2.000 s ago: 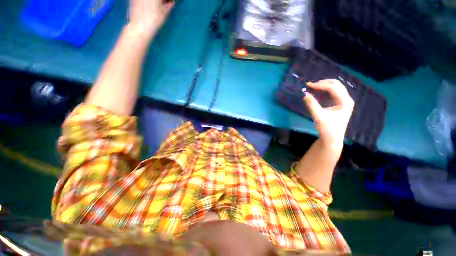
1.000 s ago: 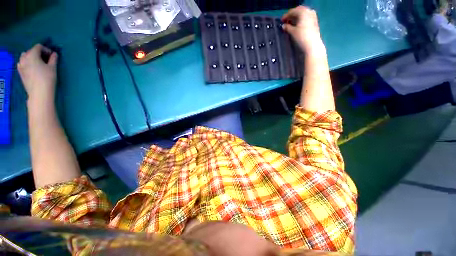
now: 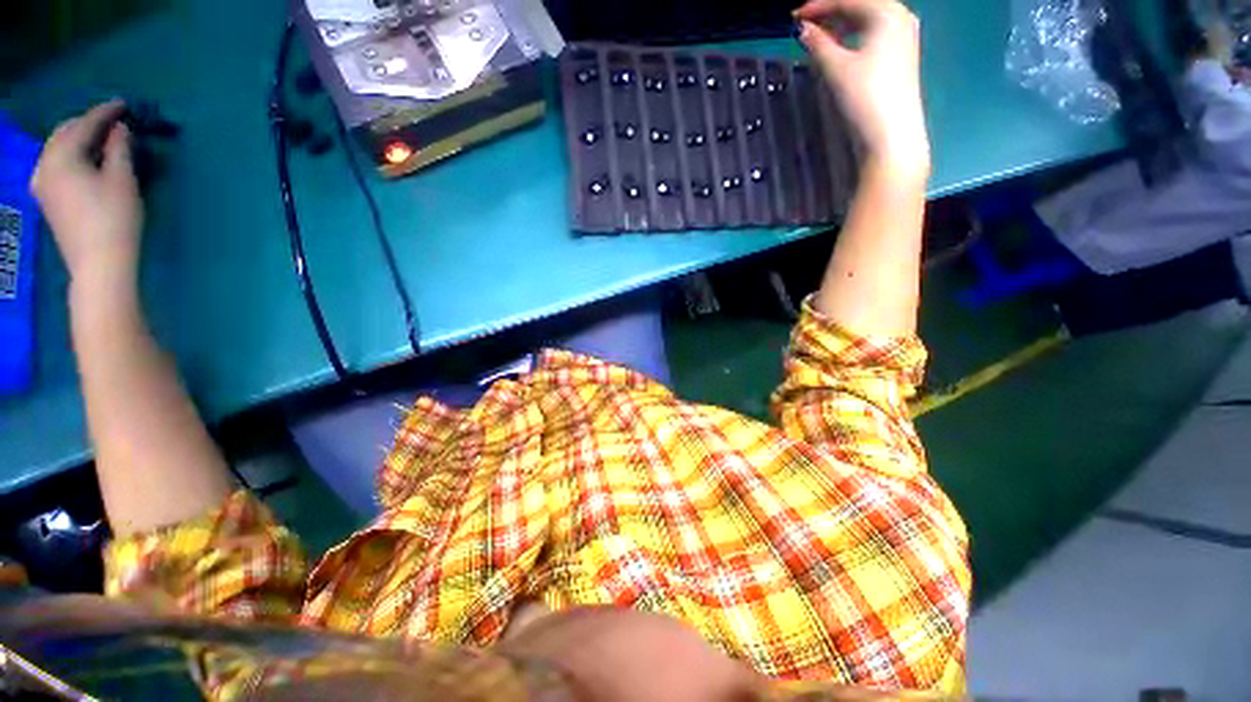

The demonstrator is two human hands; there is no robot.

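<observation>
My left hand (image 3: 89,185) is at the left of the bench, fingers curled at a pile of loose black parts (image 3: 148,130); whether it grips one I cannot tell. My right hand (image 3: 867,69) is at the top, above the far right corner of the ribbed black parts tray (image 3: 713,151). Its thumb and index finger are close together; a tiny dark spot shows at the tips, too small to name. Rows of small shiny-dotted parts lie in the tray's grooves; the grooves on the right look bare. The bench unit (image 3: 446,117) stands left of the tray, its red-orange light lit.
A blue bin (image 3: 19,261) is at the left edge. A thick black cable (image 3: 295,233) and a thinner lead (image 3: 384,247) cross the bench. A dark tray stack (image 3: 672,19) is behind the working tray. A clear plastic bag (image 3: 1063,55) and part of another person's pale sleeve (image 3: 1221,117) are at the right.
Since one second ago, my right hand has moved slightly up and right, off the tray's top row. My left hand stays by the loose parts. Earlier, the view swung from the right towards the left.
</observation>
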